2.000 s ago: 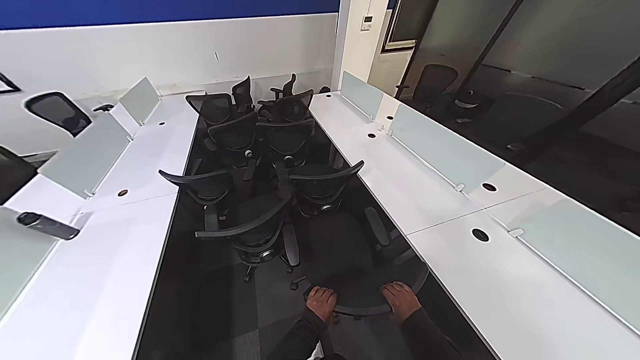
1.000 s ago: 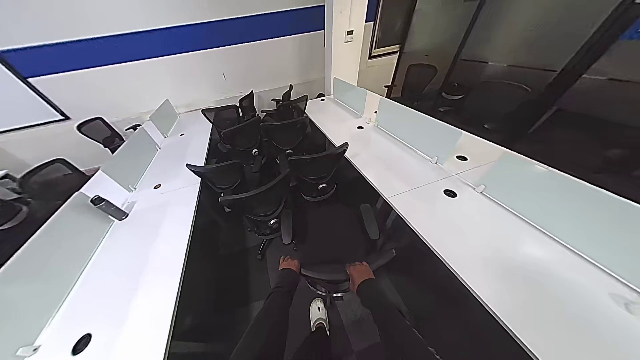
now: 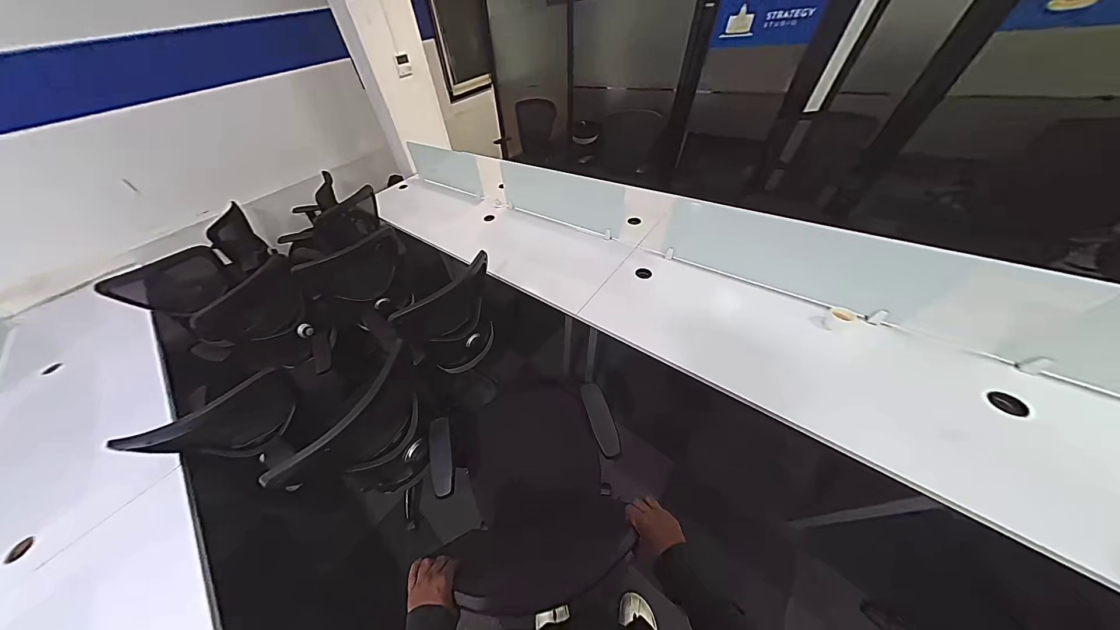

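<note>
A black office chair (image 3: 538,490) stands low in the middle of the view, right in front of me. My left hand (image 3: 431,584) grips the top edge of its backrest at the left end, fingers curled over it. At the right end of the same edge, my right hand (image 3: 656,528) has hold of the backrest. The chair's two armrests point away from me. My shoes show just below the backrest. Several more black mesh chairs (image 3: 350,420) crowd together beyond and to the left of this one.
A long white desk (image 3: 726,341) with frosted glass dividers (image 3: 779,254) runs along the right, a small round tan item (image 3: 843,315) on it. Another white desk (image 3: 87,437) flanks the chairs on the left. Behind the chairs is a wall (image 3: 219,131) with a blue stripe.
The view has swung to the right. Both hands stay on the backrest of the chair.
</note>
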